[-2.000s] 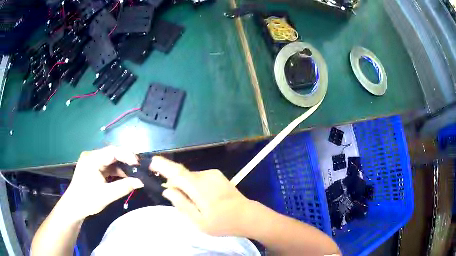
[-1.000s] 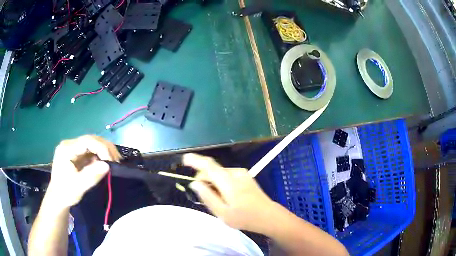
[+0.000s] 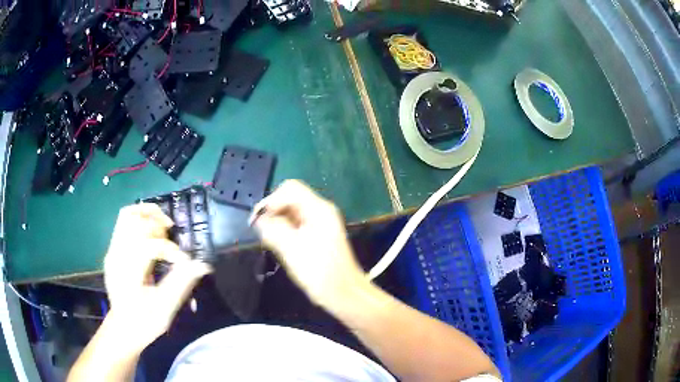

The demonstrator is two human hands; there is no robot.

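Observation:
My left hand (image 3: 153, 265) grips a black battery holder (image 3: 195, 220), its ribbed compartments facing up, at the bench's front edge. My right hand (image 3: 302, 242) is just right of it, not touching it, thumb and fingers drawn together. A small dark spot shows at its fingertips; whether they pinch anything is unclear. A cream tape strip (image 3: 421, 214) runs from the tape roll (image 3: 408, 128) down to behind my right wrist, where its end is hidden. Another battery holder (image 3: 244, 176) lies flat on the bench just beyond my hands.
A pile of black battery holders (image 3: 149, 103) with red leads covers the bench at left. Yellow rubber bands (image 3: 410, 54) lie behind the roll. A spare tape roll (image 3: 524, 97) is at right. A blue basket (image 3: 578, 246) with black units stands below the bench edge.
My left hand has moved right and raised the holder to the bench edge, turning its ribbed side up. My right hand has moved up and left. The tape strip now curves more.

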